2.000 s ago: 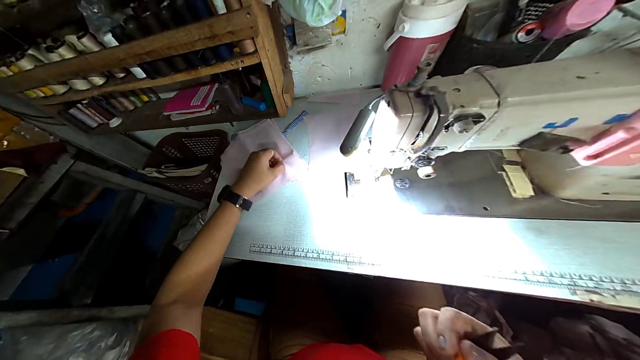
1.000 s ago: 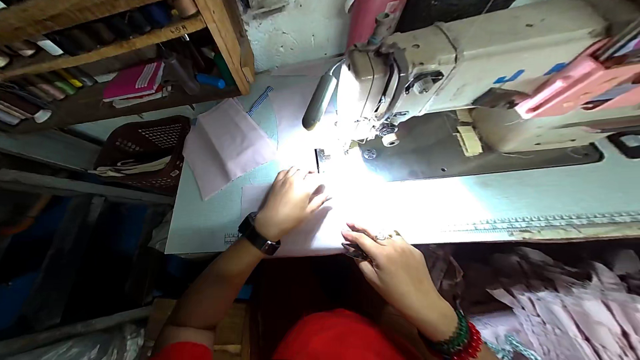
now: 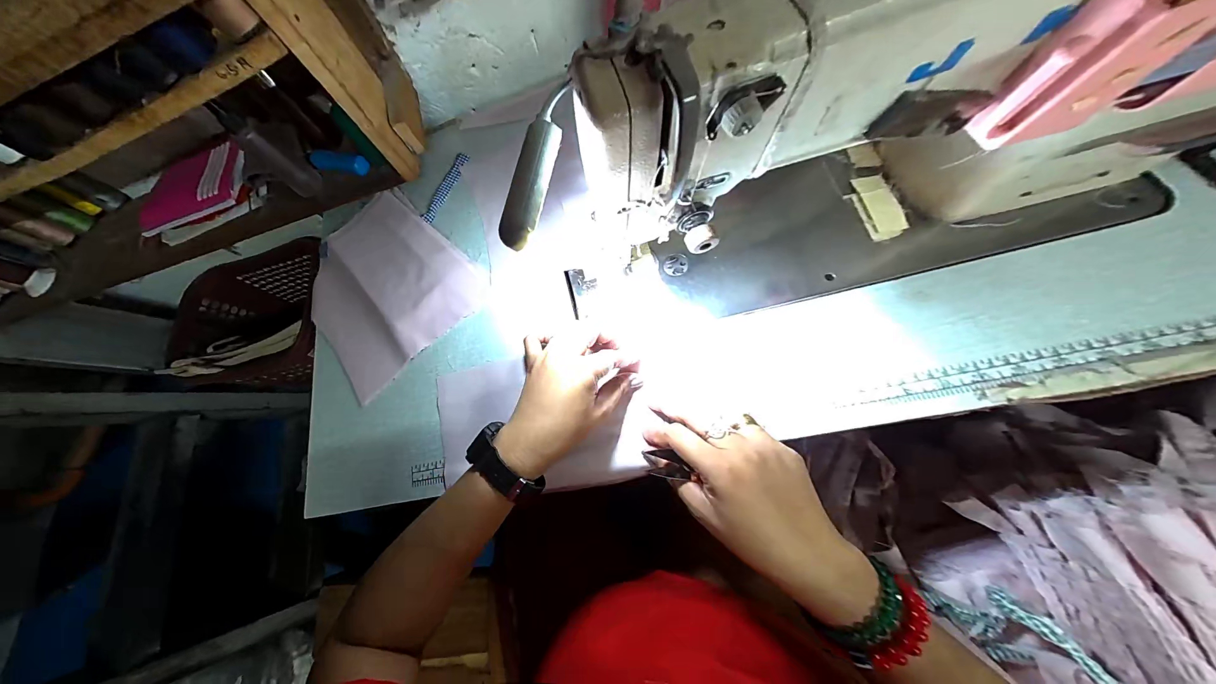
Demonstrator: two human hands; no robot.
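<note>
A pale pink piece of fabric (image 3: 484, 408) lies at the table's front edge, below the presser foot of an industrial sewing machine (image 3: 741, 95). On it rests my left hand (image 3: 565, 394), a black watch at the wrist, its fingertips at the cloth near the bright needle area. Close by on the right, my right hand (image 3: 741, 465) holds small dark metal thread snips (image 3: 670, 465) against the palm, with thumb and forefinger at the cloth's edge. Glare hides the needle and much of the cloth. Another pink fabric piece (image 3: 394, 280) lies flat at the table's left.
Measuring tapes (image 3: 1073, 356) run along the table's front edge. A brown plastic basket (image 3: 252, 304) stands left of the table, below a wooden thread rack (image 3: 323, 66). A pink plastic holder (image 3: 1073, 71) sits on the machine. Gathered pink fabric (image 3: 1092, 541) hangs at the lower right.
Two seconds ago my left hand was on cloth at the table's left and my right hand was below the table edge. Both are now at the cloth before the machine. The view has moved closer.
</note>
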